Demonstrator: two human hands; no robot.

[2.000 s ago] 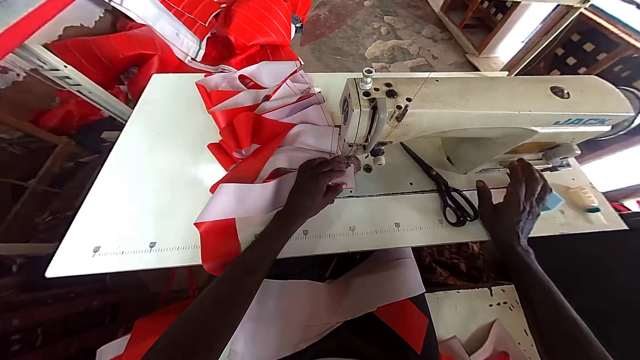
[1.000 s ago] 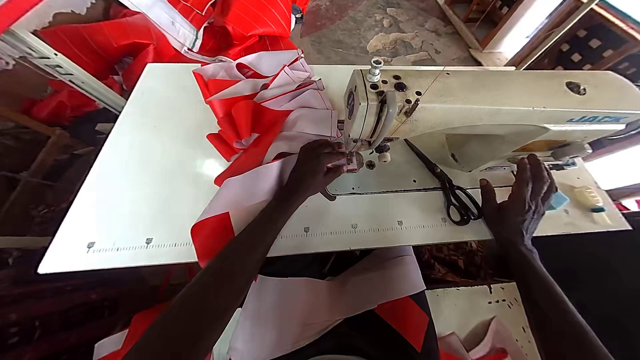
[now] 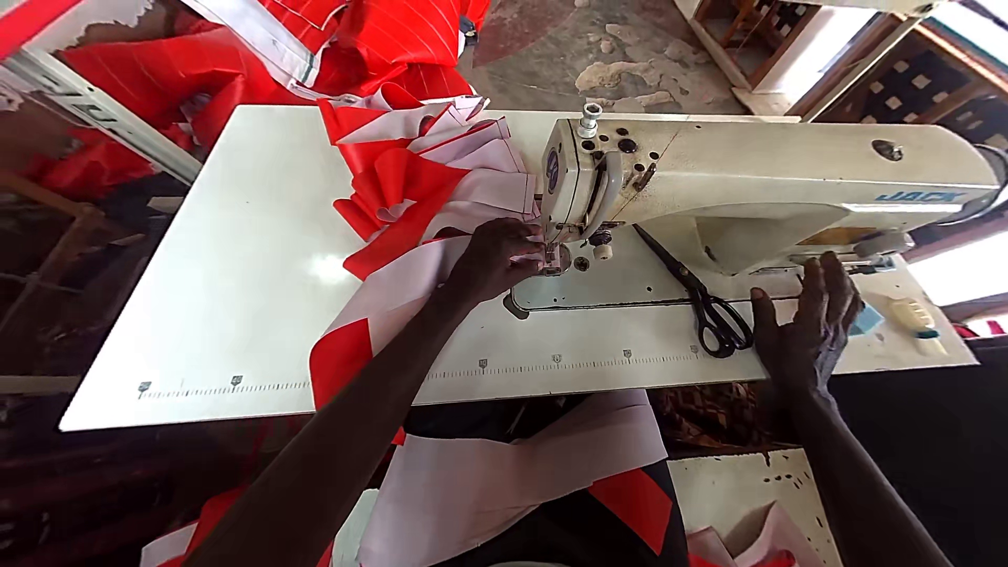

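Observation:
A Jack sewing machine point(image 3: 756, 165) stands on a white table. My left hand point(image 3: 498, 256) is at its presser foot, fingertips closed on the edge of a red and white fabric strip point(image 3: 409, 276). The strip runs under my forearm toward the table's front edge, and its gathered folds point(image 3: 425, 165) lie behind my hand. My right hand point(image 3: 811, 323) rests with fingers apart near the right end of the machine, holding nothing visible. Black-handled scissors point(image 3: 701, 303) lie between the machine bed and my right hand, blades pointing to the needle end.
More white and red fabric point(image 3: 512, 480) lies across my lap. A large red fabric heap point(image 3: 181, 79) sits behind the table at the left. Right of my right hand are a light blue piece point(image 3: 866, 319) and a small yellowish bottle-like thing point(image 3: 913, 316). A printed ruler point(image 3: 551, 364) runs along the table front.
My left hand has stayed at the presser foot, and its fingers have shifted slightly on the strip. The right hand has hardly moved.

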